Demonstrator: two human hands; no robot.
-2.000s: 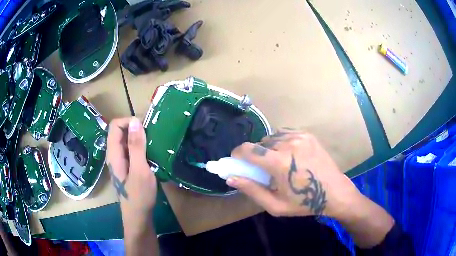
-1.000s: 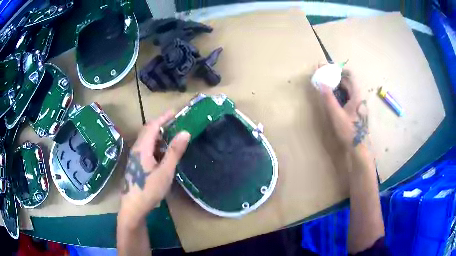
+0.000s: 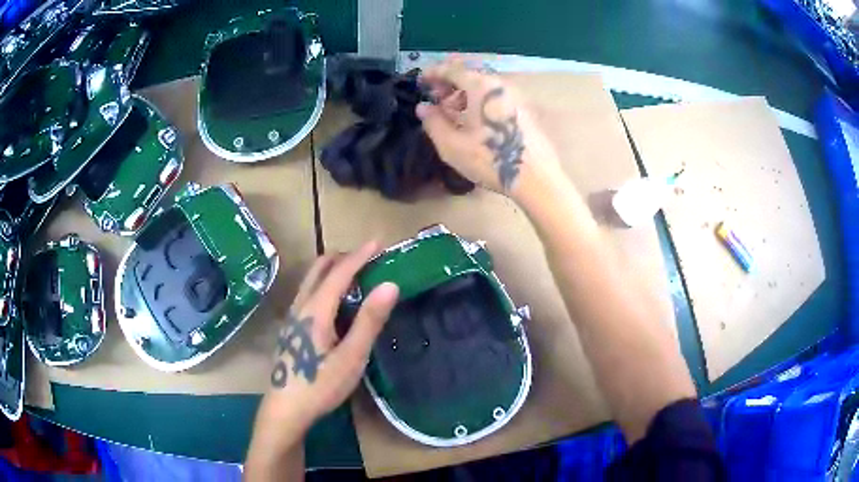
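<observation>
A green car body shell with a pale rim and black hollow interior lies on the cardboard in front of me. My left hand rests at its left edge, thumb on the green panel, fingers apart. My right hand is at the pile of black seat pieces, its fingertips at the pile's upper right; whether it grips a piece is hard to tell. The white glue bottle stands on the cardboard at the right, its narrow tip pointing right.
Another shell lies left of the work, one at the upper left, and several are heaped at the far left. A small yellow and blue tube lies on the right cardboard. Blue crates stand at lower right.
My right hand has let go of the glue bottle, now on the cardboard, and moved left to the black pile. The shell has turned since the oldest frame; my left hand stays beside it.
</observation>
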